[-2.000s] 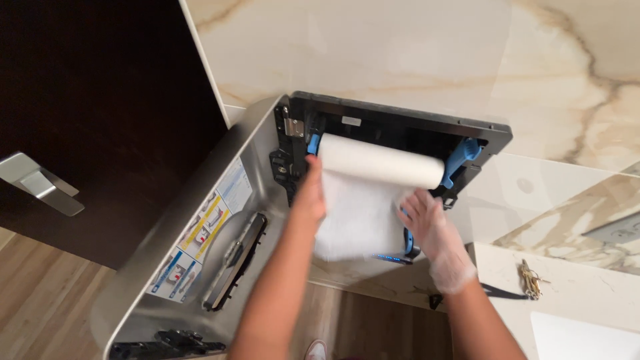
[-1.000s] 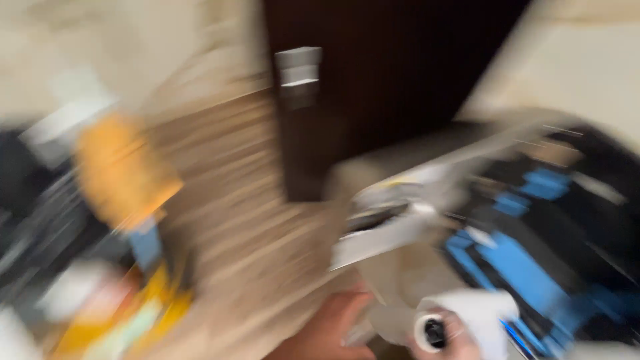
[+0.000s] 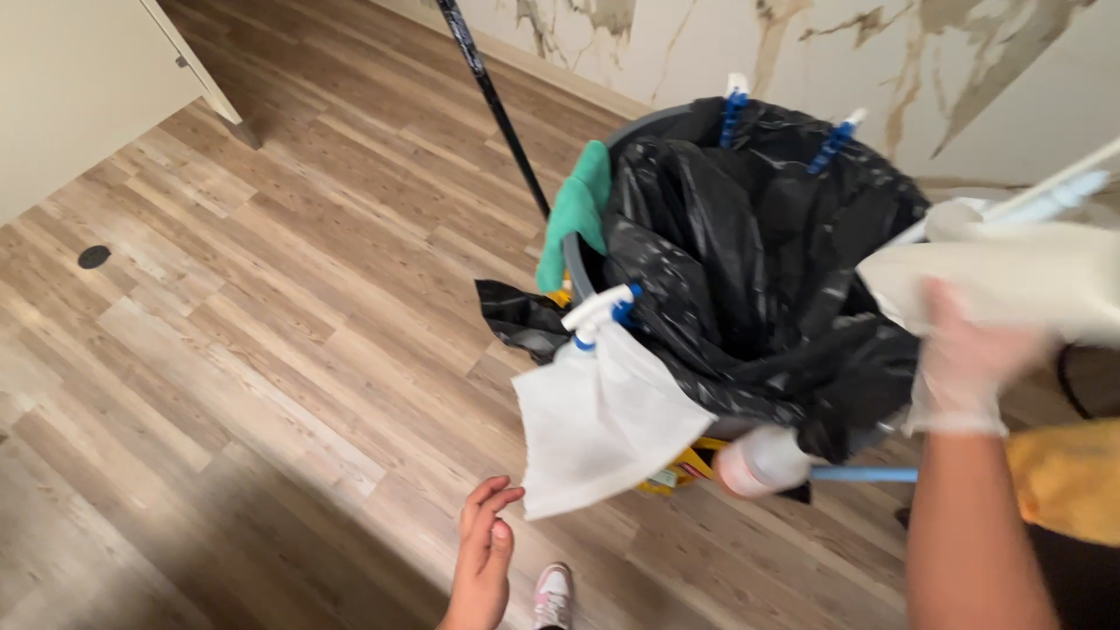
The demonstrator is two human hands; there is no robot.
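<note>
My right hand (image 3: 976, 359), in a clear disposable glove and blurred, holds a white paper towel roll (image 3: 1032, 267) over the right side of a round trash can (image 3: 577, 267) lined with a black plastic bag (image 3: 726, 254). My left hand (image 3: 486, 542) looks bare and empty, its fingers apart and slightly bent, low in the view. Just above it, a white paper towel sheet (image 3: 608, 429) hangs against the near side of the can, by a spray bottle's white and blue trigger head (image 3: 602, 311). A green cloth (image 3: 577, 214) drapes over the can's left rim.
Another spray bottle (image 3: 763, 462) and a yellow caddy (image 3: 682, 464) are at the can's near side. Blue and white trigger heads (image 3: 836, 140) line its far rim. A black pole (image 3: 499, 109) leans at the left. An orange cloth (image 3: 1067, 481) lies lower right. A marble-patterned wall stands behind.
The view has swung from the open towel dispenser to the trash can. Two seconds ago both hands were at the roll in the dispenser; now the right hand holds a roll over the can.
</note>
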